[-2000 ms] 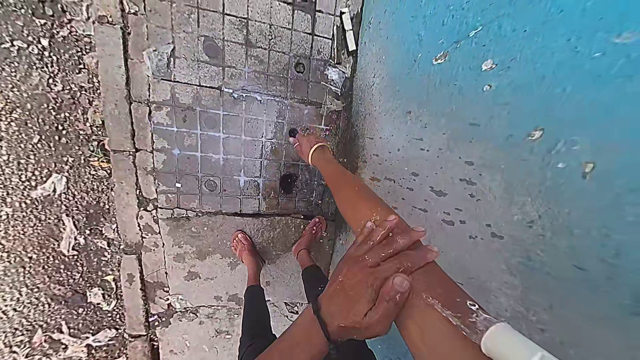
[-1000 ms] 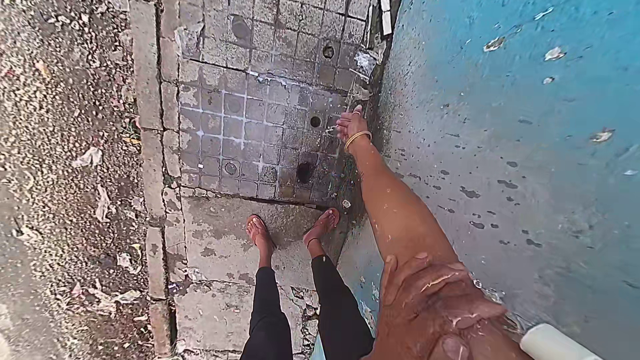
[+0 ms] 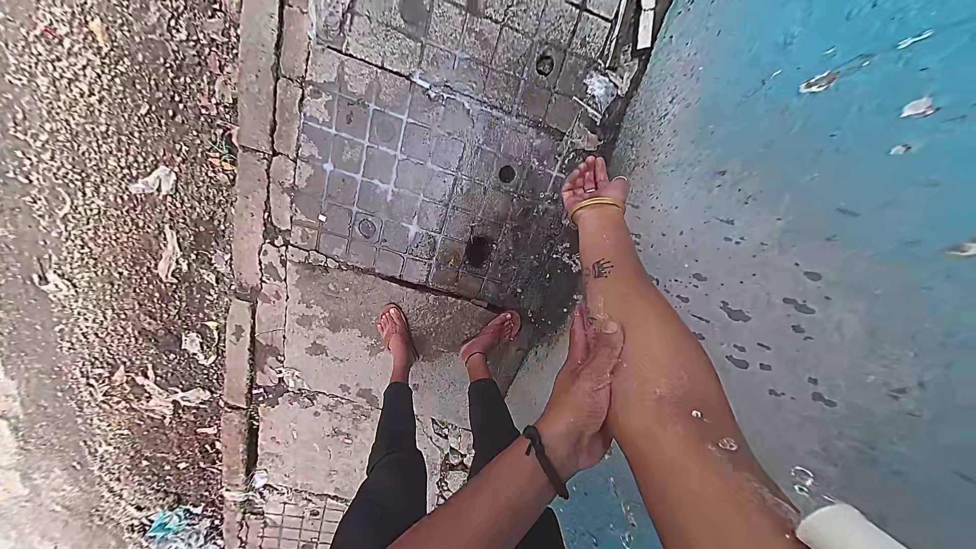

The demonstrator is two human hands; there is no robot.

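My right arm reaches forward beside the blue wall, and my right hand (image 3: 594,187) is palm up, its fingers loosely curled with nothing in them. A yellow bangle (image 3: 598,206) circles that wrist. My left hand (image 3: 585,381), with a black cord bracelet (image 3: 543,462) at its wrist, cups the inner side of my wet right forearm (image 3: 648,335); some of its fingers are hidden. At the bottom right, the end of a white pipe (image 3: 846,528) is close to my right arm, with clear water drops near it.
A blue and grey wall (image 3: 808,229) stands on the right. Below are wet paving tiles (image 3: 389,164) with a dark hole (image 3: 478,250), and my sandalled feet (image 3: 396,332) on concrete. Left of the kerb (image 3: 255,91) lies gravel with litter (image 3: 155,181).
My left hand has moved from the top of my right forearm to its inner side, farther toward the wrist. The right arm remains stretched forward.
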